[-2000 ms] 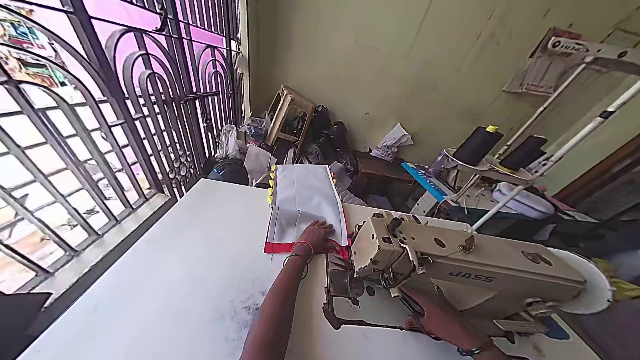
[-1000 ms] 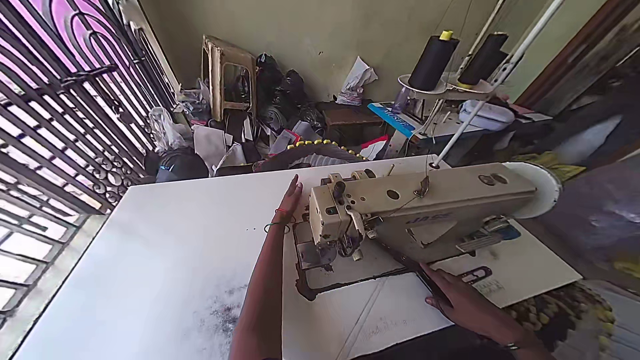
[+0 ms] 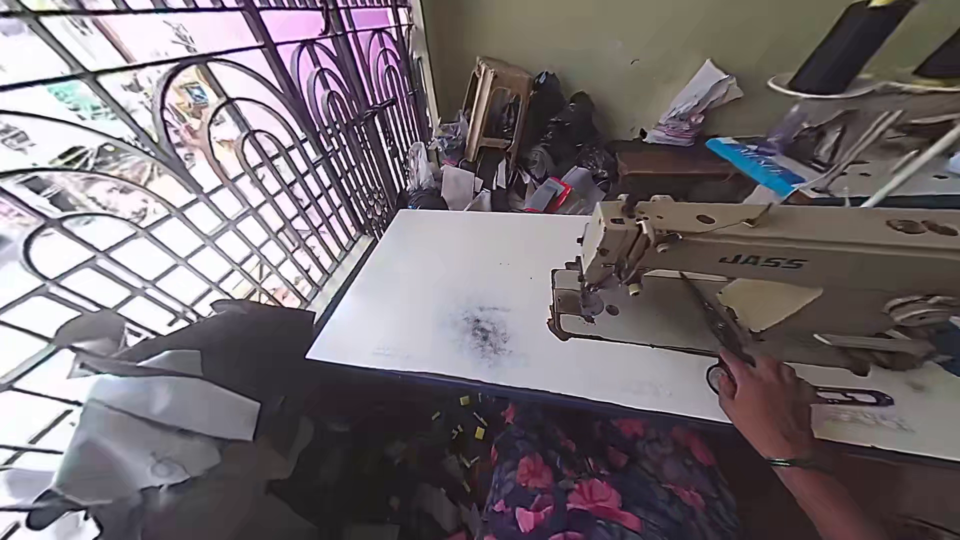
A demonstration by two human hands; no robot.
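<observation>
My right hand [image 3: 769, 405] rests at the front of the white sewing table [image 3: 435, 262], closed on the handles of dark metal scissors [image 3: 721, 319]. The blades point up and left, under the arm of a beige industrial sewing machine [image 3: 757, 259] that bears the name JASS. Its needle and presser foot [image 3: 591, 300] stand to the left of the scissors, over the metal bed plate. No fabric lies under the foot. My left hand is out of view.
A metal window grille [image 3: 300, 150] runs along the left. Grey and white cloth pieces [image 3: 157, 420] are heaped at lower left. Behind the table stand a plastic stool [image 3: 499, 112], black bags [image 3: 570, 124] and scraps. Black thread cones [image 3: 851, 45] stand at upper right.
The grey piece with red edging has left the tabletop where it lay two seconds ago. My left hand, on the table a second ago, is out of view. The view has turned down and left.
</observation>
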